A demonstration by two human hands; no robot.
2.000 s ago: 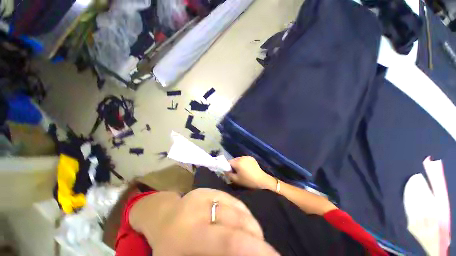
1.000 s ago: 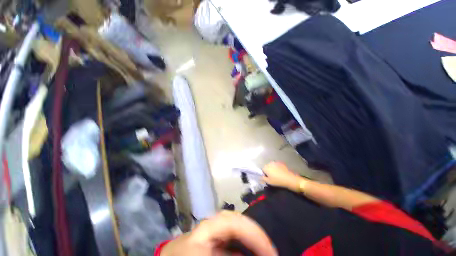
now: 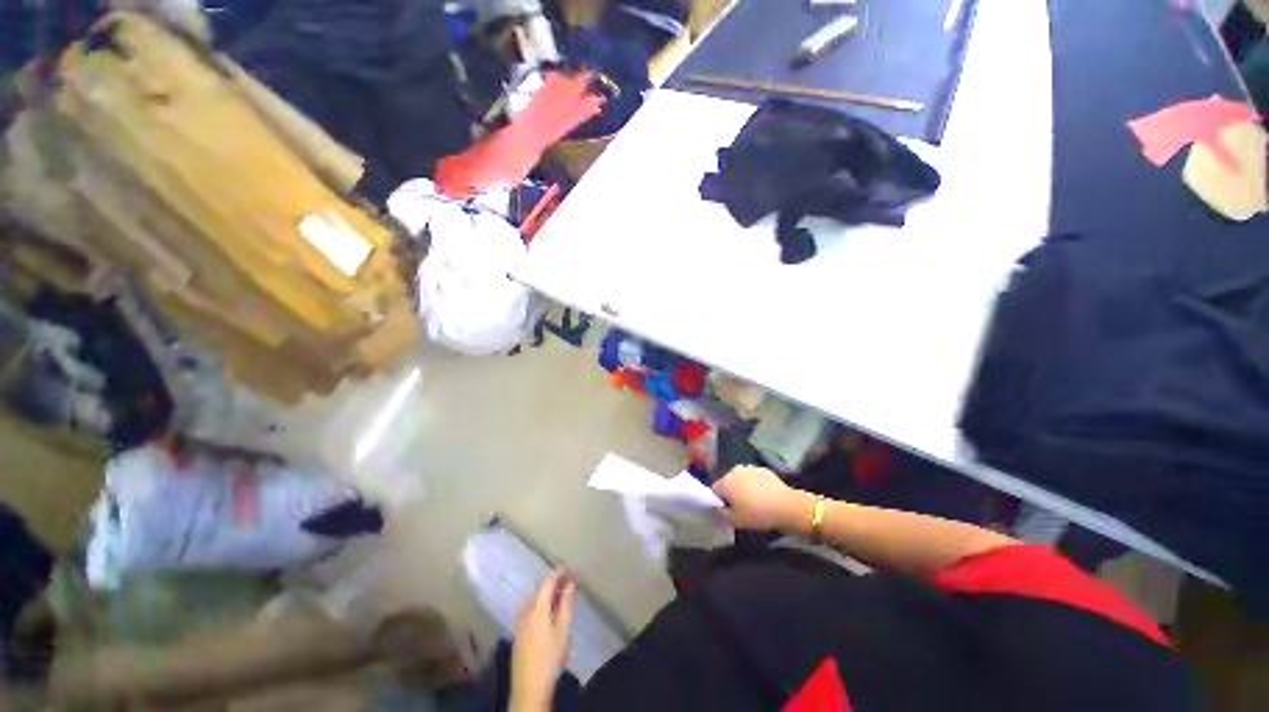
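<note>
My right hand [image 3: 759,501], with a gold band at the wrist, is closed on a white paper pattern [image 3: 654,490] at the lower middle, beside the table's near edge. The paper sticks out to the left of the fist and looks bent. No dark fabric piece can be made out against it. My left hand [image 3: 544,637] is at the bottom, left of the paper and apart from it. Its fingers point up, and nothing shows in it.
The white cutting table [image 3: 835,317] holds crumpled black cloth [image 3: 821,170], navy fabric [image 3: 1127,376] and red and tan pattern pieces. Brown card patterns [image 3: 209,181] stand at upper left, beside a white bag [image 3: 471,278]. A wrapped roll [image 3: 536,591] lies on the floor [image 3: 473,431].
The view has moved along the aisle, bringing the brown card patterns and more tabletop into sight. My right hand still holds the paper. My left hand is lower and farther from the camera.
</note>
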